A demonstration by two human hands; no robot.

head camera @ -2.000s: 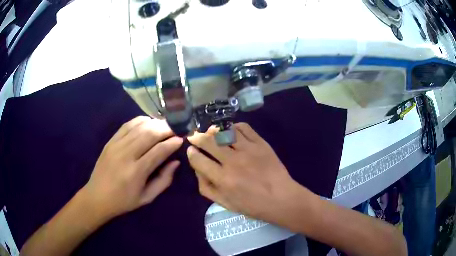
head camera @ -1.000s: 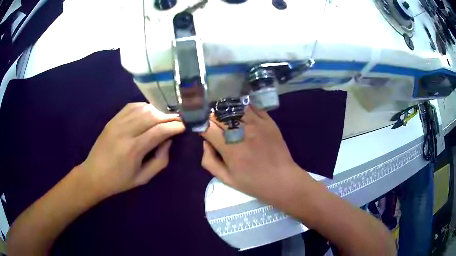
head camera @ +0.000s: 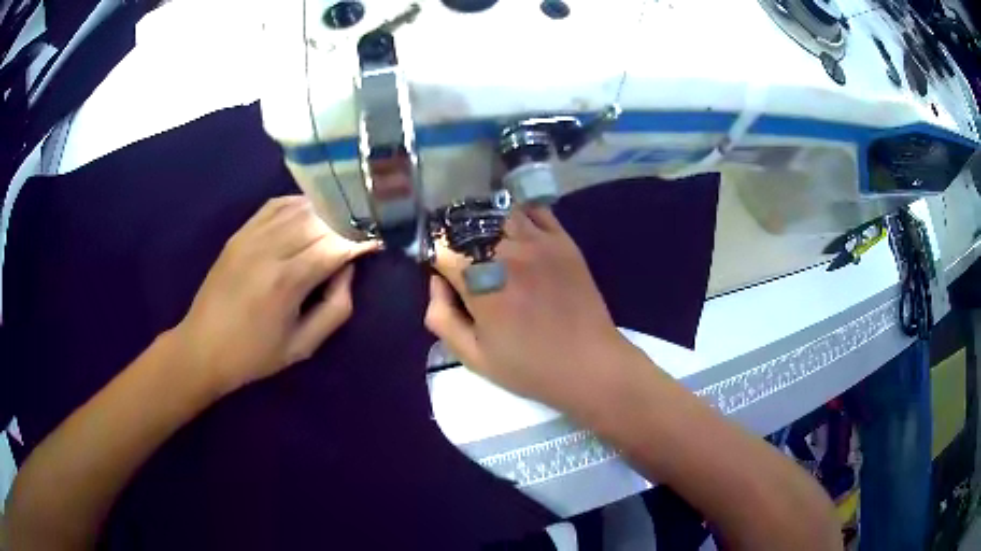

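Observation:
A large dark purple garment panel (head camera: 140, 269) lies under the white head of the sewing machine (head camera: 559, 65) and over the table's front edge. My left hand (head camera: 269, 296) is bare and presses on the panel left of the needle area, fingertips close to it. My right hand (head camera: 538, 307) is bare, on the panel just right of the needle area, partly behind the grey metal knobs (head camera: 485, 276). The machine's front parts hide the presser foot, the needle and some fingertips. Whether the fingers pinch the cloth cannot be told.
Yellow and black thread snips (head camera: 857, 245) and dark scissors handles (head camera: 914, 285) lie at the table's right. A printed ruler scale (head camera: 775, 377) runs along the front edge. Blue denim (head camera: 898, 441) shows below the table at right.
The panel has shifted away from me and its right part has moved left. Both hands have moved slightly farther up, staying beside the needle area. The camera view has shifted a little.

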